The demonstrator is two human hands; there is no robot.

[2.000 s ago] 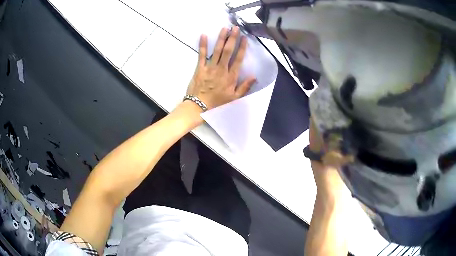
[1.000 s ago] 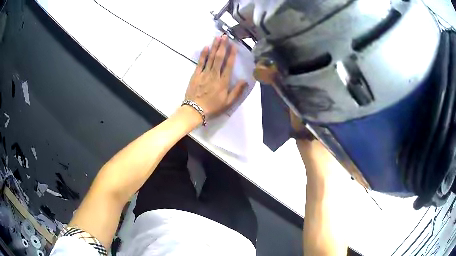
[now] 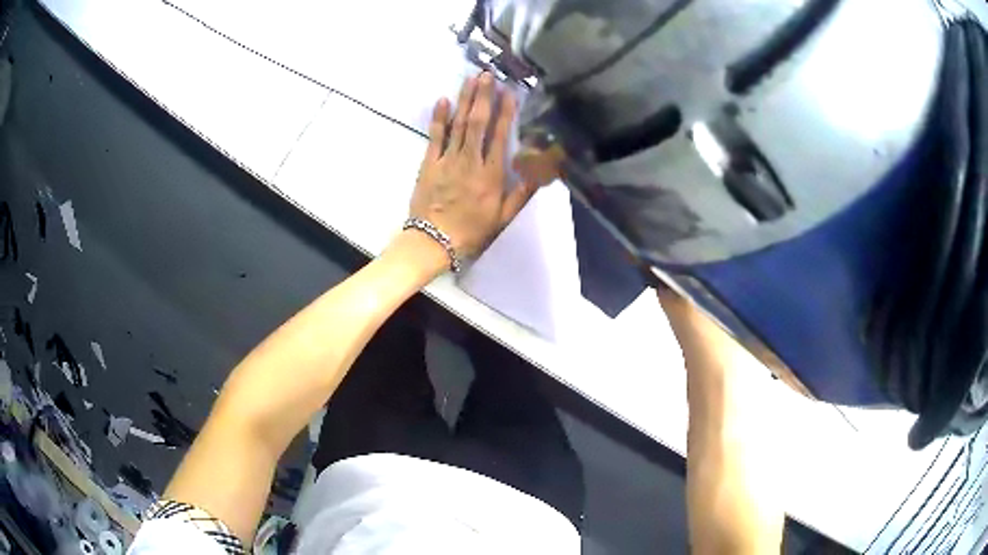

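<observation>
My left hand [image 3: 464,173] lies flat on the paper marker [image 3: 522,266], fingers a little apart, holding nothing. The grey straight knife cutting machine [image 3: 650,184], with its blue motor housing [image 3: 802,314], stands large at the upper right, its left side close beside my left fingers. Its metal front parts show just above my fingertips. The blade is not visible. A dark fabric piece [image 3: 607,258] shows partly under the machine. My right forearm reaches up to the machine; the right hand is hidden behind it.
The off-white table's front edge [image 3: 520,345] runs diagonally past my body. A thin dark cut line crosses the white paper at upper left. Black cable is coiled on the machine at right. Scraps [image 3: 70,224] and small white rolls [image 3: 87,518] lie at lower left below the table.
The machine has swung left and up across the view, nearer my left hand. It now covers my right hand and more of the dark fabric. The lifted paper fold lies flatter. My left hand stays on the paper.
</observation>
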